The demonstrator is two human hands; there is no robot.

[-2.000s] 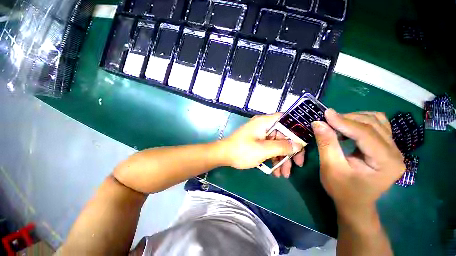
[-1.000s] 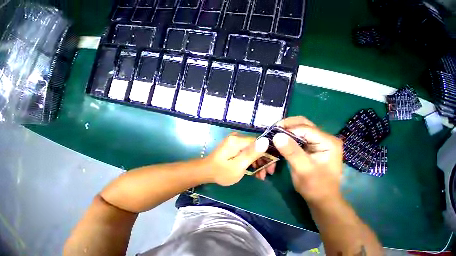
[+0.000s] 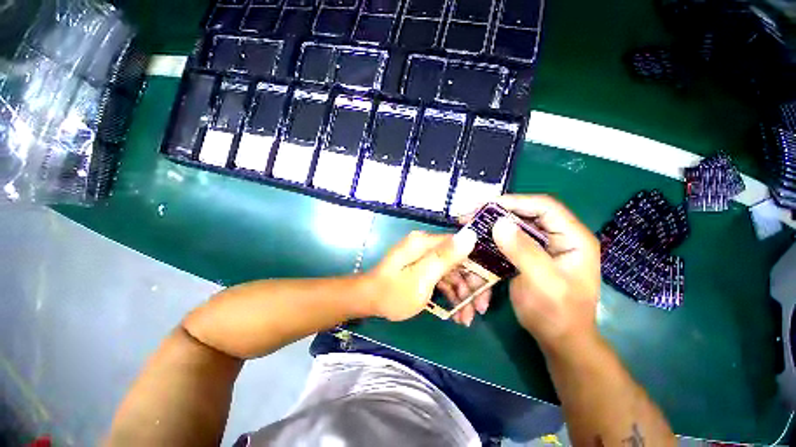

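Observation:
A thin pale-gold front housing (image 3: 472, 299) with an open window is held tilted between my hands above the green tabletop. A dark keypad (image 3: 489, 248) with rows of light marks lies at the housing's upper end, partly hidden by my thumbs. My left hand (image 3: 419, 272) grips the housing from the left, its thumb at the keypad's edge and fingertips showing beneath the frame. My right hand (image 3: 552, 262) holds the upper right end, its thumb on the keypad. Whether the keypad sits fully flush cannot be seen.
A black parts tray (image 3: 349, 202) with housings, the nearest row mostly white at the lower half, lies ahead. Shiny clear plastic packing (image 3: 52, 113) is at left. Loose keypads (image 3: 641, 249) lie at right, another cluster (image 3: 714, 183) beyond them. A dark heap is at far right.
Compared with two seconds ago, both hands and the housing sit further left in view, and both thumbs now touch the keypad. Since one second ago the housing has tilted, showing more window and keypad.

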